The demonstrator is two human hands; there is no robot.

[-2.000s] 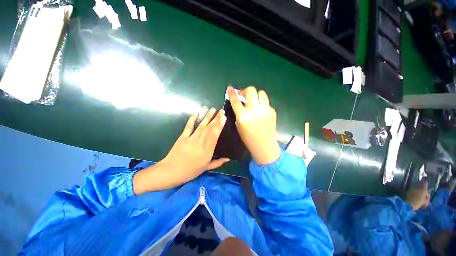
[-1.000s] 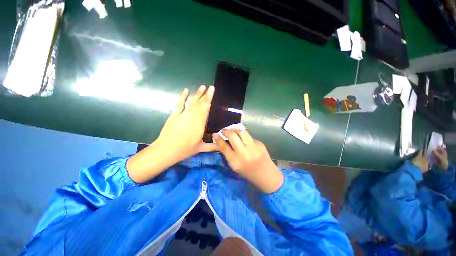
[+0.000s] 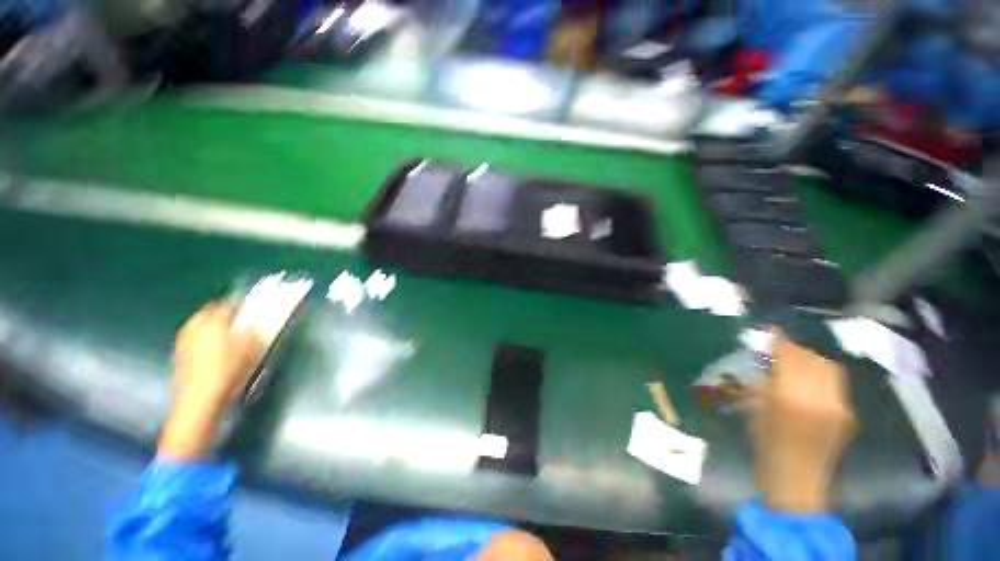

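Note:
The smartphone (image 3: pixel 514 400) lies flat and black on the bench, untouched. A small white piece, likely the wiping cloth (image 3: pixel 492 446), rests on its lower left part. My left hand (image 3: pixel 213 367) is at the left, closed around the near left side of the white film stack (image 3: pixel 272 311); blur hides whether the stack is lifted. My right hand (image 3: pixel 806 422) is at the right, curled at the bottle (image 3: pixel 722 378), whose right end it covers. Blur hides whether its fingers grip the bottle.
A white cloth (image 3: pixel 667 447) and a yellowish stick (image 3: pixel 663 402) lie right of the phone. A black phone tray (image 3: pixel 515 261) stands beyond, with a second tray (image 3: pixel 768 225) further right. White scraps (image 3: pixel 705 288) lie between them. The green conveyor (image 3: pixel 296 137) runs behind.
The view has tipped up, showing the conveyor. Both hands have left the phone: my left went to the film stack, my right to the bottle. A small white piece stays on the phone.

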